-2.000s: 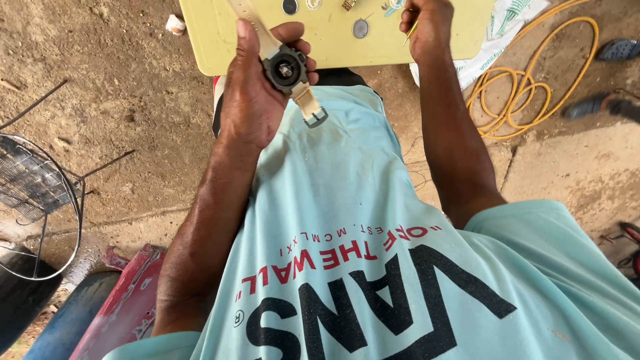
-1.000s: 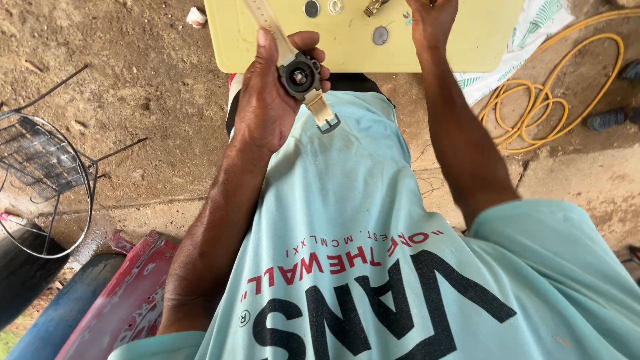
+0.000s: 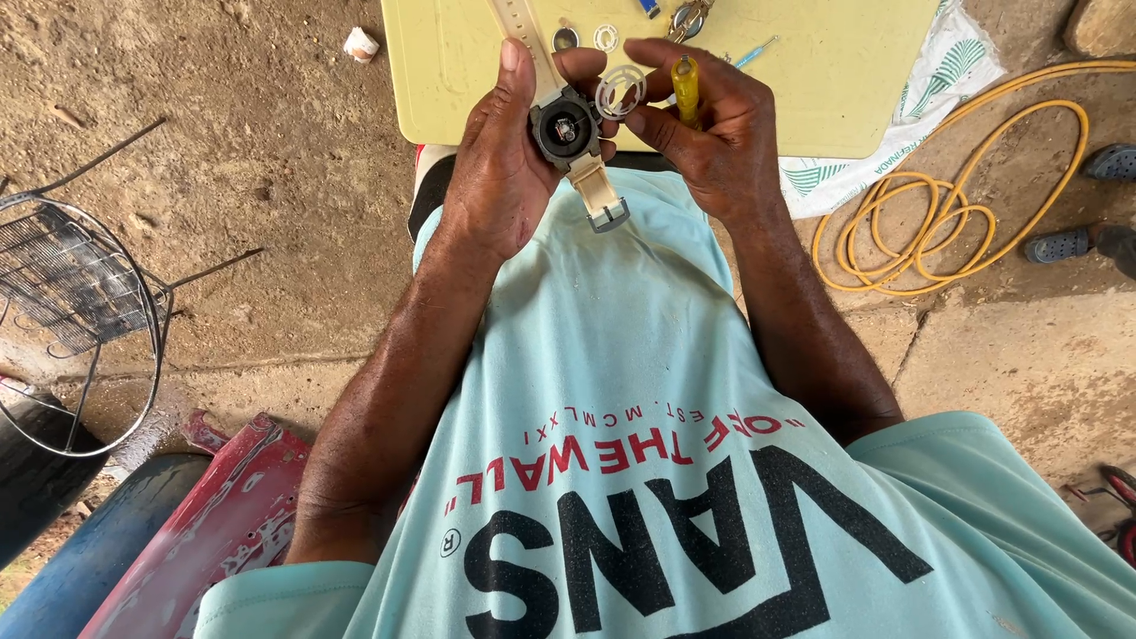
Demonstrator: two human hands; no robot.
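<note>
My left hand (image 3: 510, 151) holds a wristwatch (image 3: 566, 130) with a dark case, its open inside facing up, and a pale translucent strap (image 3: 596, 185) with a grey buckle. Close to the case on its right, my right hand (image 3: 710, 120) pinches a pale ring-shaped plate with cut-outs (image 3: 620, 91) between thumb and finger. A yellow-handled tool (image 3: 685, 89) is held in the same hand, its other end hidden by the fingers. Just beyond the hands, a dark round part (image 3: 565, 39) and a white ring (image 3: 605, 37) lie on the yellow table (image 3: 453, 89).
A metal-band watch (image 3: 688, 21), a small blue tool (image 3: 754, 53) and a blue object (image 3: 650, 7) lie farther up the table. A printed white sack (image 3: 941, 80) and yellow hose (image 3: 932, 209) are at right. A wire-frame item (image 3: 80, 275) stands left; another person's clog (image 3: 1056, 247) shows far right.
My right hand has come down and left from the table to beside the watch, with the ring-shaped plate now in its fingers. My left hand still holds the watch.
</note>
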